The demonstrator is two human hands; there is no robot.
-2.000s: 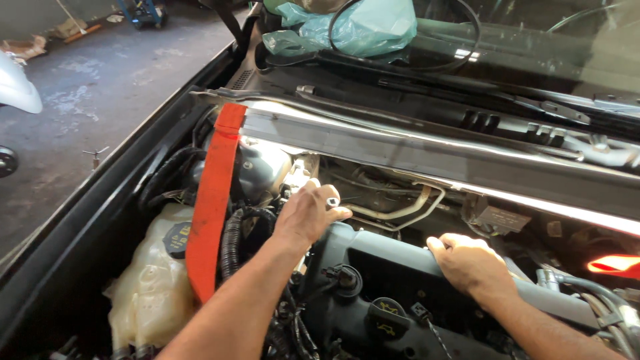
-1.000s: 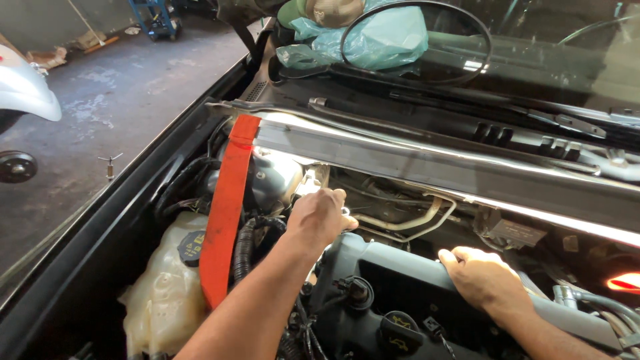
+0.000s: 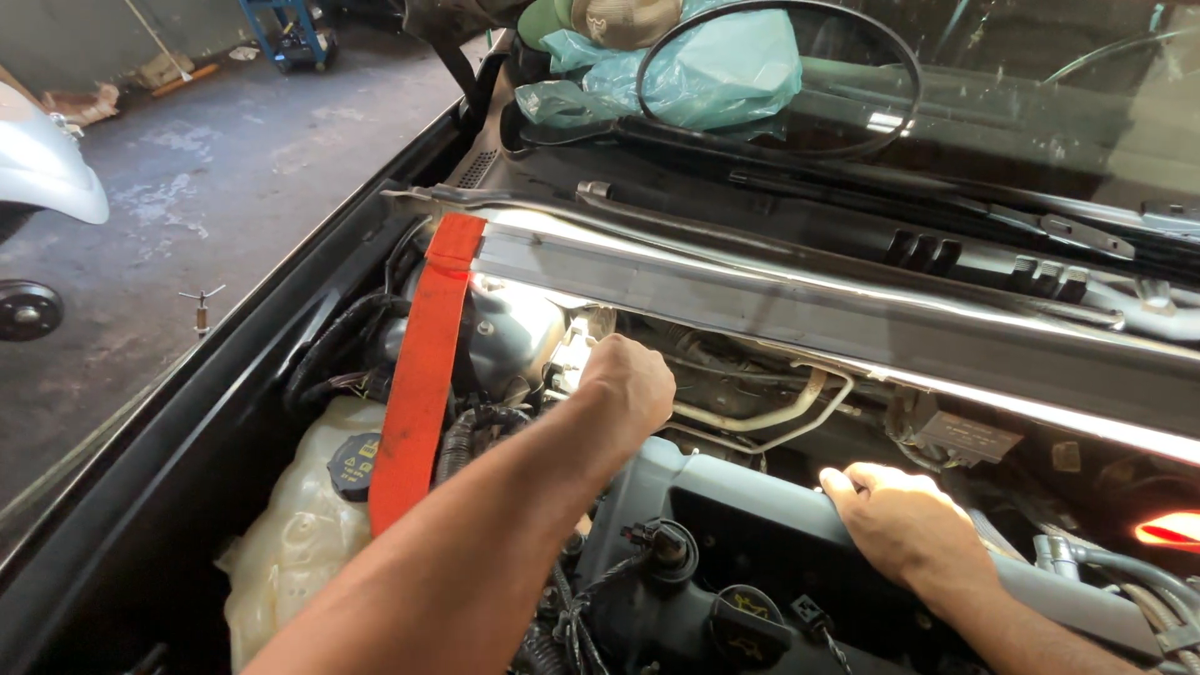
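Note:
My left hand (image 3: 626,382) is curled beside a brightly lit metal bracket (image 3: 574,352) at the rear of the engine bay; its fingertips are hidden, and whether it holds something cannot be seen. Resting on the rear edge of the grey plastic engine cover (image 3: 778,483) is my right hand (image 3: 905,525), its thumb on top and its fingers bent over the far side. Bent metal pipes (image 3: 769,417) run between the two hands, behind the cover. An orange-red strap (image 3: 422,384) hangs left of my left hand, over part of the translucent coolant reservoir (image 3: 300,534).
An oil filler cap (image 3: 748,619) and a loose electrical connector (image 3: 808,609) are at the front of the engine. The grey cowl panel (image 3: 712,295) crosses behind the hands. A teal plastic bag (image 3: 722,75) and a black ring (image 3: 914,56) lie by the windshield. The fender edge (image 3: 225,319) borders the left.
My left hand has turned over at the same spot, so that its back now hides the small round metal end seen in it two seconds ago. The right hand stays on the cover's edge.

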